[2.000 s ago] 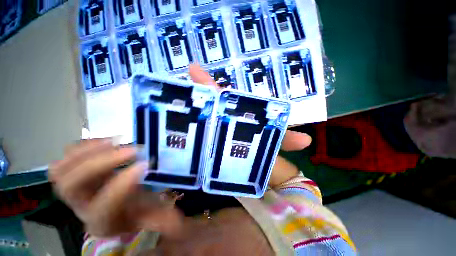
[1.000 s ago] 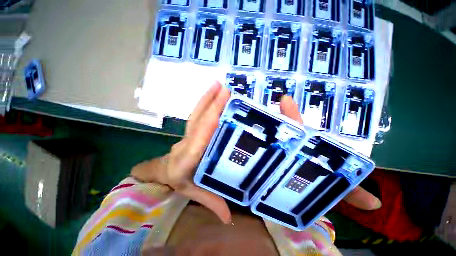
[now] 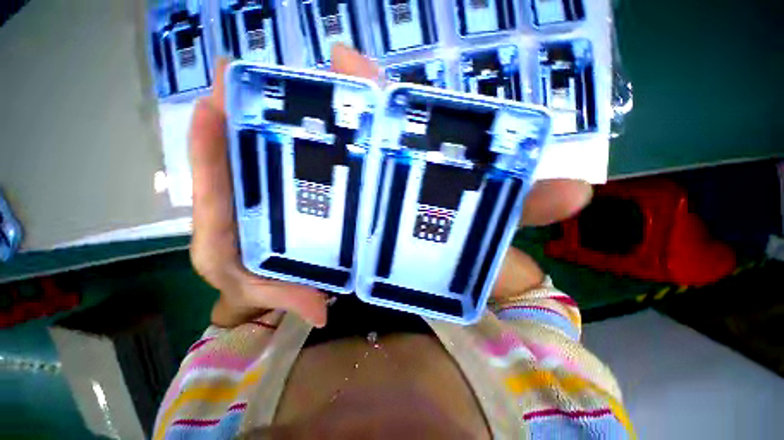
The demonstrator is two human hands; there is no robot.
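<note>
Two light-blue phone housings are held up side by side, long edges touching, open insides facing me: the left housing (image 3: 314,185) and the right housing (image 3: 451,202). Each shows black inner pads and a small dotted mark on a pale panel. My left hand (image 3: 225,232) holds the left housing by its outer edge, thumb at its bottom end. My right hand (image 3: 524,232) is mostly hidden behind the right housing and supports it; a fingertip shows above the gap between the two. Behind them, rows of housings (image 3: 564,86) lie on a white sheet (image 3: 584,161).
A beige-grey board (image 3: 77,120) lies left of the sheet, with a loose housing (image 3: 7,228) at the far left edge. Shiny clear film (image 3: 621,103) is at the sheet's right edge. A red stool (image 3: 645,232) is below right, and a brown carton (image 3: 112,369) below left.
The pair of housings has moved up and left from one second ago and is less tilted. My left hand now grips the left housing's outer edge. The view has shifted over the bench.
</note>
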